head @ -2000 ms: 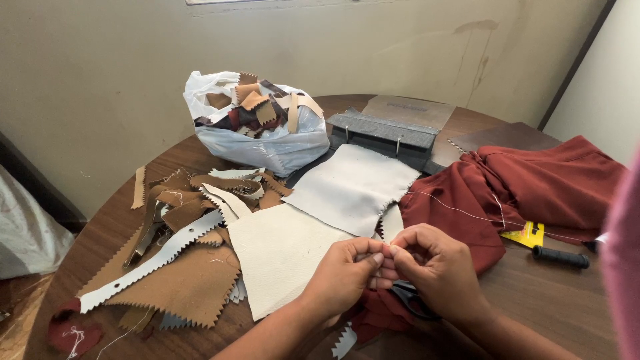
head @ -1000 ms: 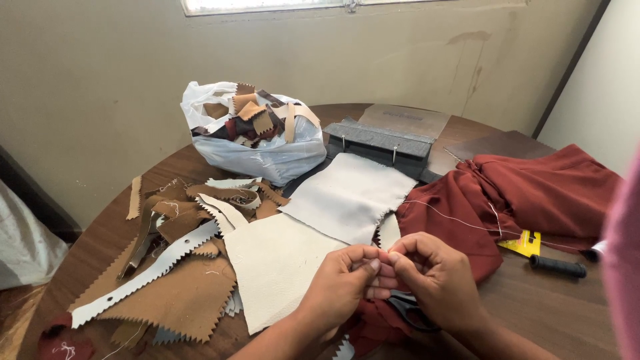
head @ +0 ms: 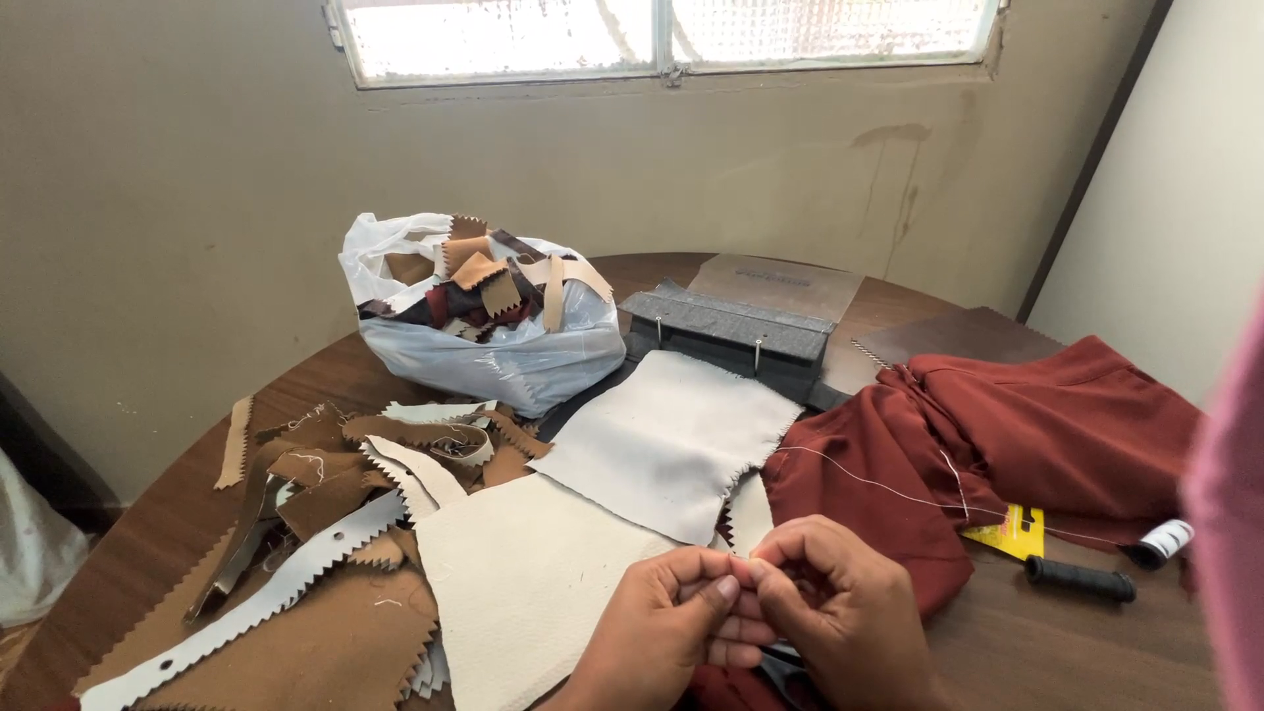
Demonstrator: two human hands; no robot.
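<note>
My left hand [head: 681, 617] and my right hand [head: 839, 602] meet fingertip to fingertip at the lower middle of the head view. Thumbs and forefingers are pinched together; anything between them is too small to make out. Under and beside my left hand lies a cream leather-like piece [head: 533, 583]. A pale grey fabric piece [head: 671, 434] with a frayed edge overlaps it, just beyond my hands. Dark red cloth [head: 869, 484] lies to the right, with a white thread [head: 869, 479] running across it toward a white thread spool [head: 1165, 541]. Dark scissors, partly hidden, show below my hands.
A plastic bag [head: 513, 360] of scraps stands at the back left. Brown zigzag-edged scraps [head: 296, 632] and a white toothed strip [head: 267, 612] cover the left side. Behind is a dark grey fabric item [head: 731, 321]. A yellow card [head: 1017, 533] and black spool [head: 1078, 580] lie right.
The view has tilted up, showing more of the window. My hands stay pinched together near the same spot over the cloth pieces.
</note>
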